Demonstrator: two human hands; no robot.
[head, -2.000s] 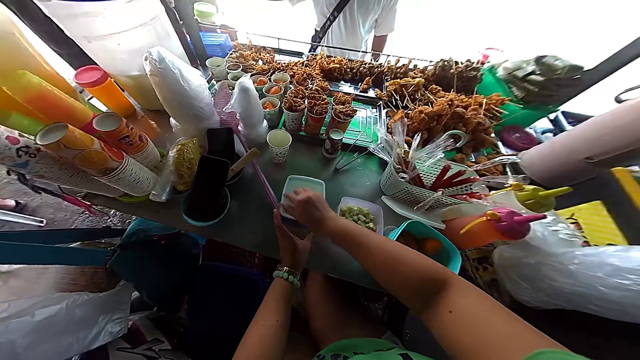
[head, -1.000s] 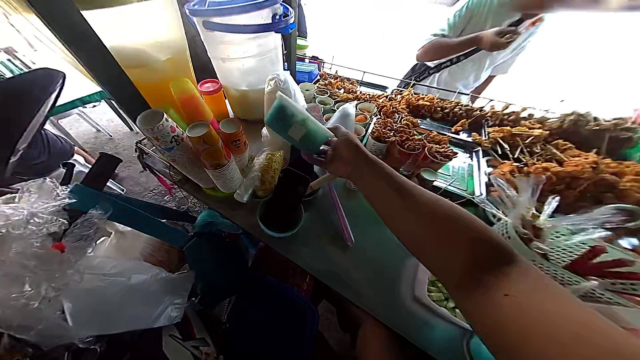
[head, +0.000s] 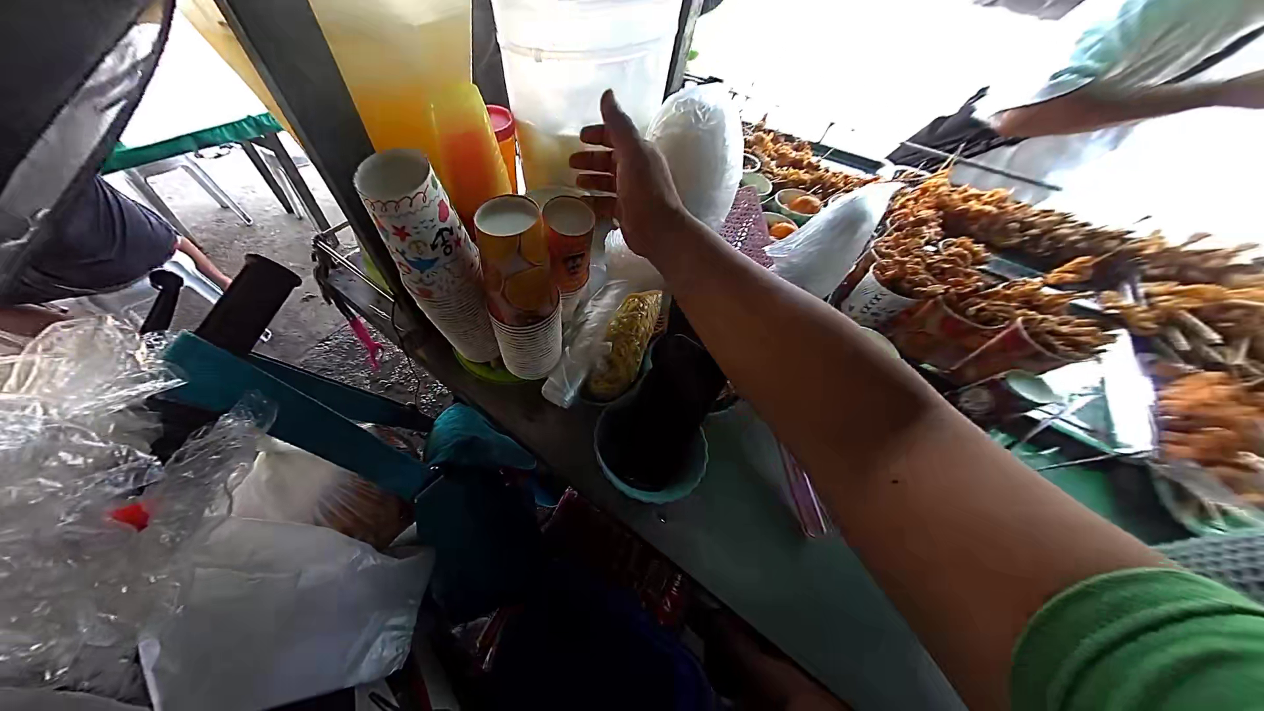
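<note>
My right hand [head: 637, 183] reaches over the back of the counter, fingers spread and holding nothing that shows. It is beside a bulging white plastic bag [head: 699, 148] and above stacked paper cups: a tall patterned stack [head: 430, 252], an orange and yellow stack [head: 518, 286] and a smaller orange one [head: 570, 247]. Under my forearm lie a bag of yellow food [head: 627, 341] and a scalloped bowl [head: 652, 489] with a dark object standing in it. My left hand is out of view.
Fried food in paper cups [head: 987, 331] and on sticks [head: 1047, 227] fills the right side. Drink containers [head: 395, 59] stand behind the cup stacks. Clear plastic bags [head: 79, 494] hang at the left. A person's arm [head: 1116, 104] is beyond the counter, another person sits far left.
The pale green container that my right hand held up one second ago is no longer in it, and the fingers have spread. The view has swung left.
</note>
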